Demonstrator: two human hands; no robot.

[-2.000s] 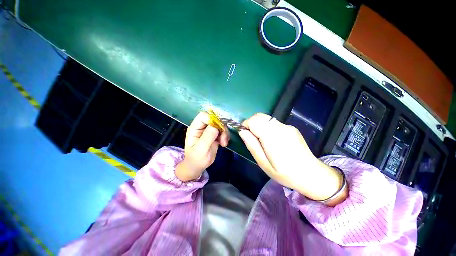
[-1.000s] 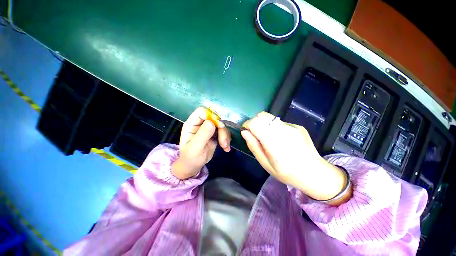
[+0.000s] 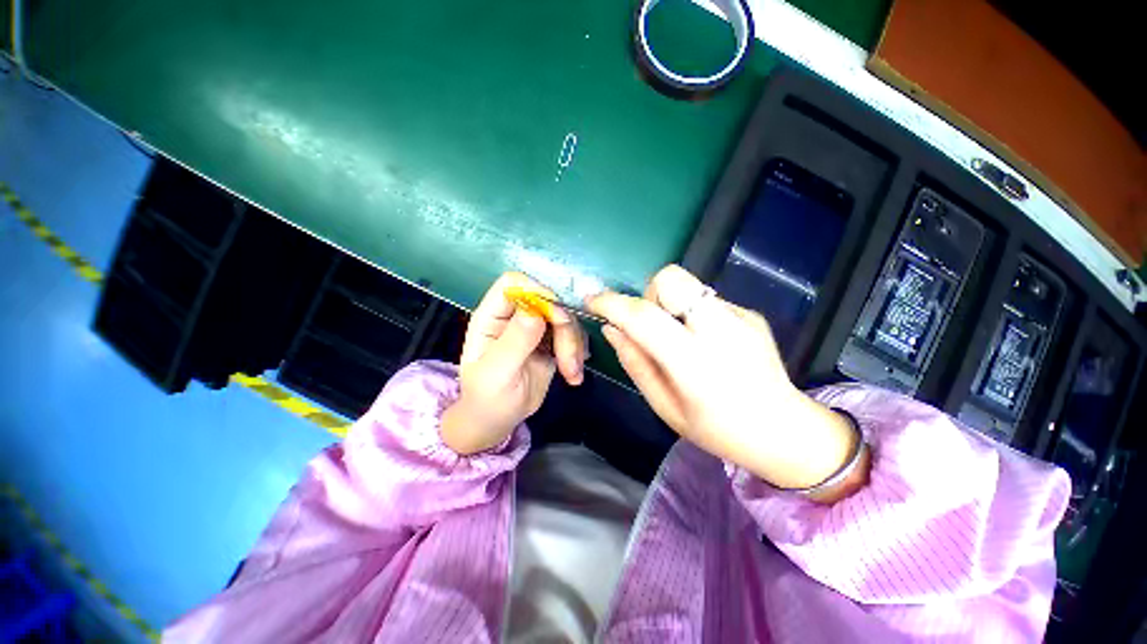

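Note:
My left hand (image 3: 509, 359) pinches a small bright yellow-orange piece (image 3: 533, 302) between thumb and fingers, over the bench's front edge. It may be film or a flex part; its detail is too small to tell. My right hand (image 3: 704, 365), just right of it, grips a thin dark pointed tool (image 3: 579, 313), whose tip reaches to the yellow piece. Most of the tool is hidden by my right fingers.
A black phone tray (image 3: 877, 183) lies at right with a screen-up phone (image 3: 787, 245) and opened phones (image 3: 916, 296). A tape roll (image 3: 692, 86) and a tiny pale loop (image 3: 567, 154) lie on the green mat (image 3: 377, 113). Black trays (image 3: 176, 277) stand below the bench at left.
The view has shifted slightly, so the mat items appear higher. The tool now looks thinner and its angle has changed. My right fingers have shifted on it; the left hand still pinches the yellow piece.

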